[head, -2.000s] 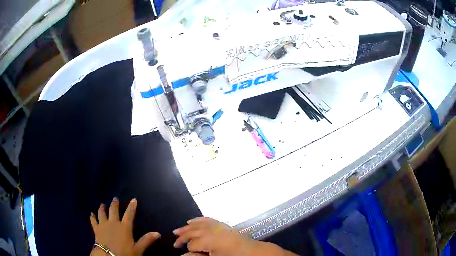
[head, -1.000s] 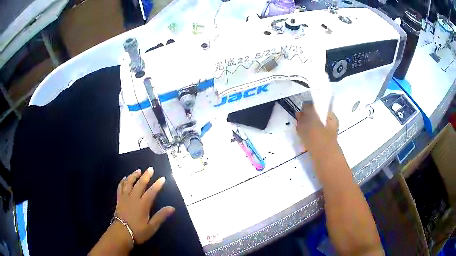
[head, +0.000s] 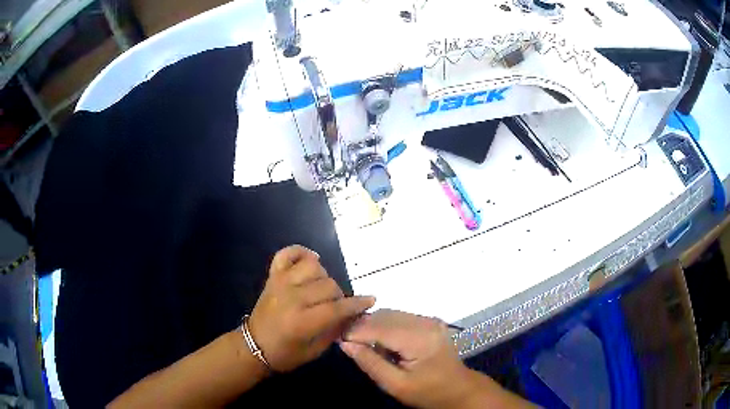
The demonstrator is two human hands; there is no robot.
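A large black fabric panel (head: 168,208) lies over the table left of and in front of the white JACK sewing machine (head: 460,102). My left hand (head: 308,307) is over the panel's right edge, fingers curled, its fingertips meeting those of my right hand (head: 412,351). My right hand is closed on a thin dark piece, which shows between its fingers and past its back; whether it is a strip or a tool is unclear. What my left fingertips pinch is hidden. The presser foot area (head: 330,177) is beyond my hands, at the panel's edge.
Pink and blue pens (head: 458,196) lie right of the needle. A dark flat rectangle (head: 466,140) and thin dark strips (head: 538,145) lie under the machine arm. A blue crate (head: 588,359) and a cardboard box (head: 660,319) stand below the table's right side.
My right hand has come back from under the machine arm with a thin dark piece and met my left hand. My left hand has lifted and curled from lying flat on the panel.
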